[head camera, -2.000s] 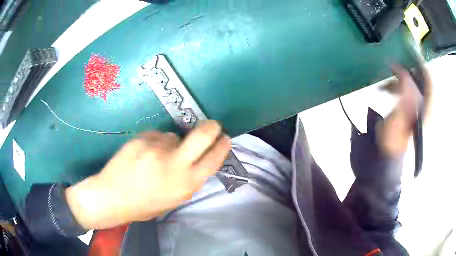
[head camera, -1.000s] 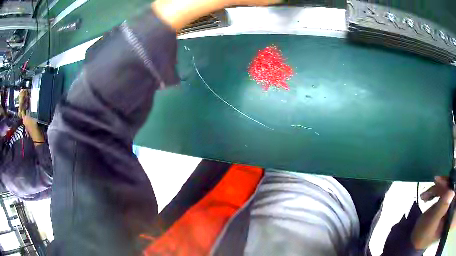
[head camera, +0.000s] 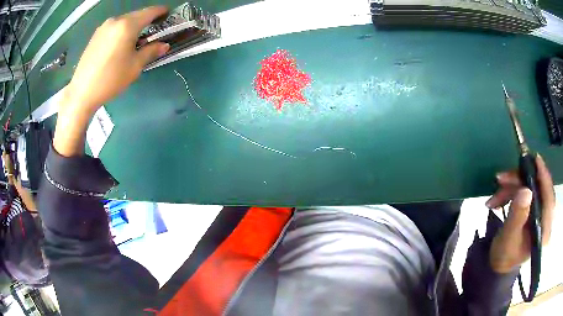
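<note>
My left hand (head camera: 111, 58) is at the upper left, thumb and fingers on either side of the near end of a stack of grey strip housings (head camera: 188, 28). Whether it grips one is hidden. My right hand (head camera: 521, 216) is at the lower right, shut on the black handle of a soldering iron (head camera: 523, 145), its thin silvery tip pointing up over the mat. A pile of short red wires (head camera: 279, 79) lies on the green mat. A long curved solder wire (head camera: 231, 131) and a shorter piece (head camera: 330, 149) lie nearer me.
Another stack of grey housings (head camera: 457, 15) lies along the far edge. A black stand (head camera: 552, 99) is at the far right. A white label (head camera: 99, 129) lies beside my left wrist. Another person's arm (head camera: 21, 191) shows at the far left.
The view has turned left. The strip housing has left the middle of the mat, and my left hand has moved from it to the stack. The iron now shows clearly in my right hand.
</note>
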